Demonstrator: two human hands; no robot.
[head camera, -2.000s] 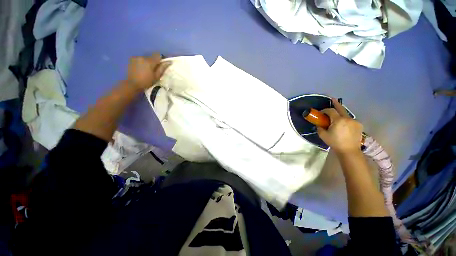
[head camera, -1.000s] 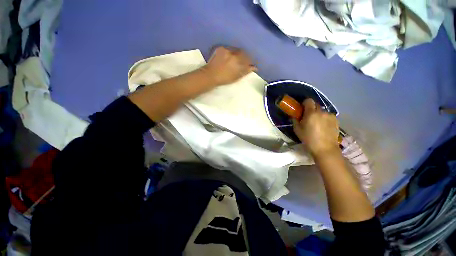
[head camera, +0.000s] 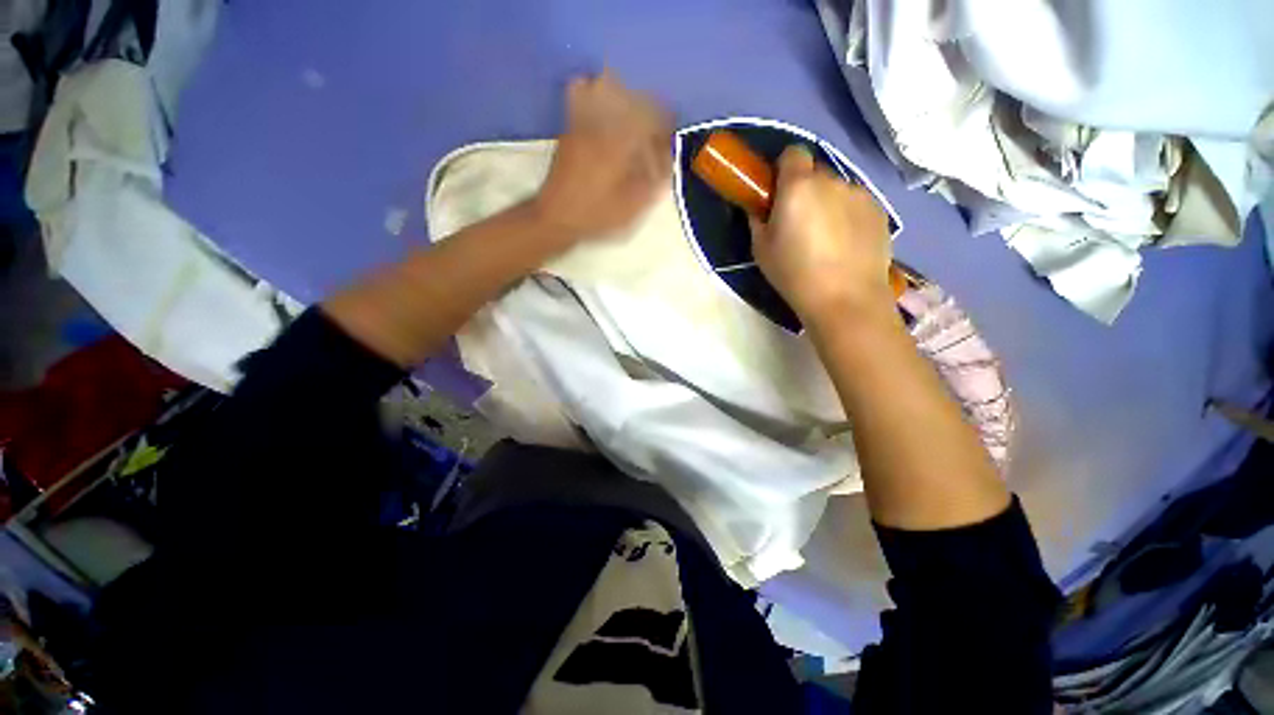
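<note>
The cream garment (head camera: 643, 307) lies partly folded on the blue-violet pressing table (head camera: 419, 84), its near side hanging toward my lap. My right hand (head camera: 824, 238) is shut on the orange-brown handle of the black steam iron (head camera: 715, 231). The iron rests at the garment's upper right edge. My left hand (head camera: 608, 161) is blurred, over the garment's far edge just left of the iron. Its fingers are bent, and I cannot tell whether they grip the cloth. The iron's sole is hidden.
A crumpled white garment pile (head camera: 1041, 168) lies at the far right. The pink wrapped steam hose (head camera: 964, 370) trails from the iron's rear beside my right forearm. Pale cloth (head camera: 119, 266) hangs along the table's left edge. Folded grey cloths (head camera: 1174, 650) are at the lower right.
The iron and my right hand have moved left and away from me along the garment. My left hand moved from the garment's left end to its far edge. The left end is now folded rounder.
</note>
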